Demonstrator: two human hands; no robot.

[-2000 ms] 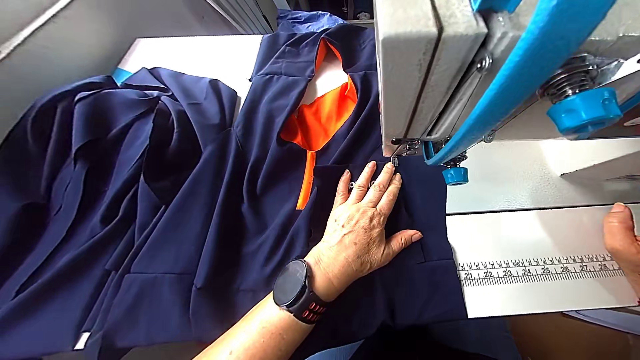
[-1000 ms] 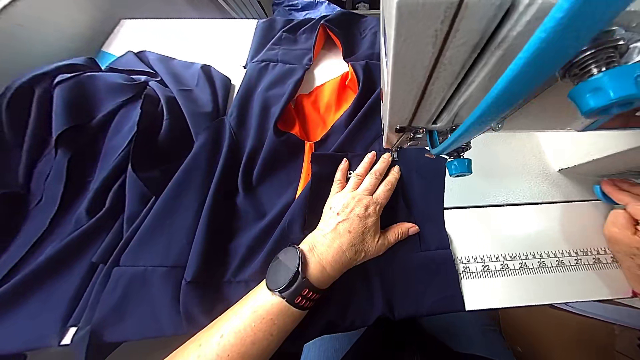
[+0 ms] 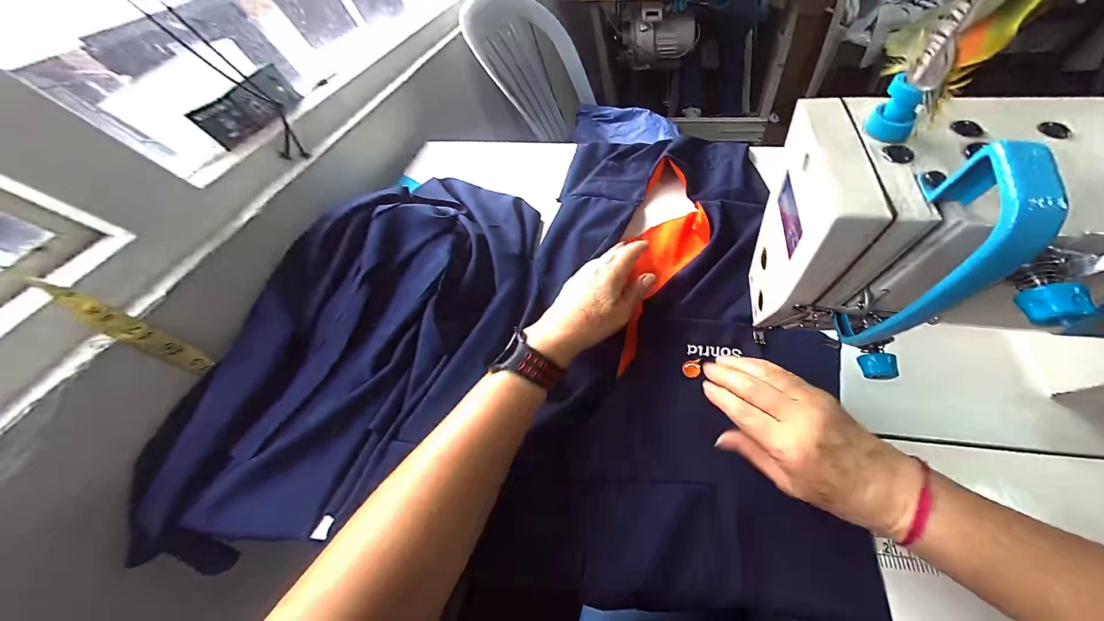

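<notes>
A navy blue garment (image 3: 655, 414) with an orange lining (image 3: 677, 250) lies across the sewing machine bed, its chest bearing white embroidered writing and a small orange emblem. My left hand (image 3: 595, 297) rests at the edge of the orange lining; whether its fingers pinch the cloth, I cannot tell. Over the garment, just right of the embroidery, is my right hand (image 3: 802, 431), palm down with the thumb apart and nothing held. The head of the white and blue sewing machine (image 3: 828, 198) stands beyond it, with its presser foot (image 3: 759, 335) at the garment's upper right part.
More navy fabric (image 3: 362, 345) is bunched at the left, hanging by the wall. A yellow measuring tape (image 3: 129, 328) hangs by the window at far left. Behind the white table (image 3: 492, 164) stands a plastic chair (image 3: 526, 60). A printed ruler scale (image 3: 906, 556) shows at lower right.
My left hand has moved off the cloth near the presser foot to the orange lining. My right hand has come from the far right onto the garment. The view has shifted and shows more room.
</notes>
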